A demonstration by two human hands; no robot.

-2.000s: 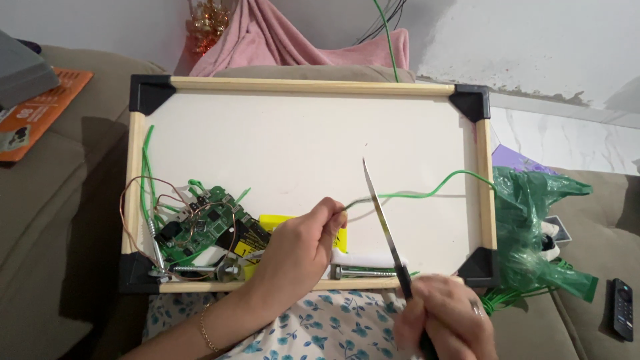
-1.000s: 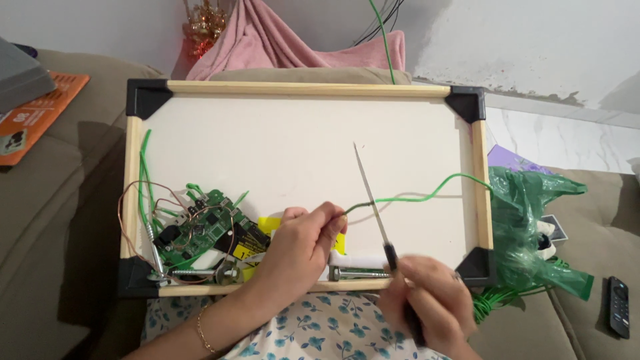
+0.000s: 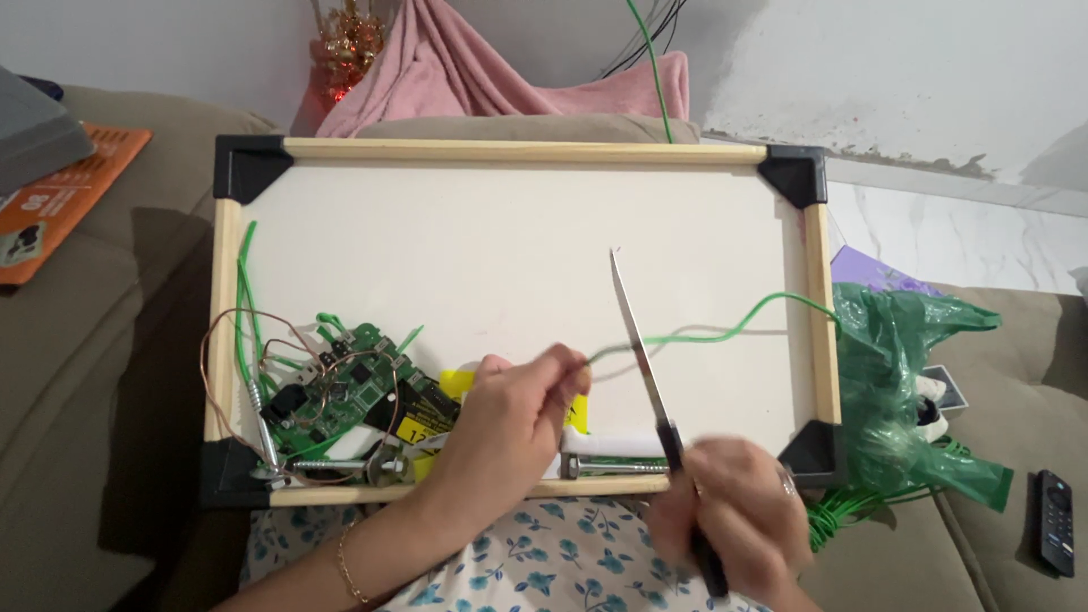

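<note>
My left hand [image 3: 518,416] pinches the end part of a green insulated wire [image 3: 739,327] above the lower middle of a wood-framed white tray [image 3: 518,153]. In my right hand [image 3: 735,510], somewhat blurred, is the black handle of a knife [image 3: 633,327]. Its thin blade points up and away and crosses the wire just right of my left fingers. A green circuit board [image 3: 340,391], thin copper wire [image 3: 206,365] and short green wire pieces [image 3: 244,297] lie at the tray's lower left. Large metal bolts [image 3: 340,466] lie along the near edge, and yellow-marked items are partly hidden behind my left hand.
The tray rests on a lap in patterned cloth [image 3: 544,561]. To its right are a green plastic bag [image 3: 892,382], coiled green wire [image 3: 837,514] and a remote control [image 3: 1054,523] on the sofa. An orange package [image 3: 76,200] lies at left. A pink cloth [image 3: 476,76] hangs behind.
Against one second ago, my right hand and the knife have shifted slightly; the blade remains across the green wire. My left hand keeps its pinch on the wire.
</note>
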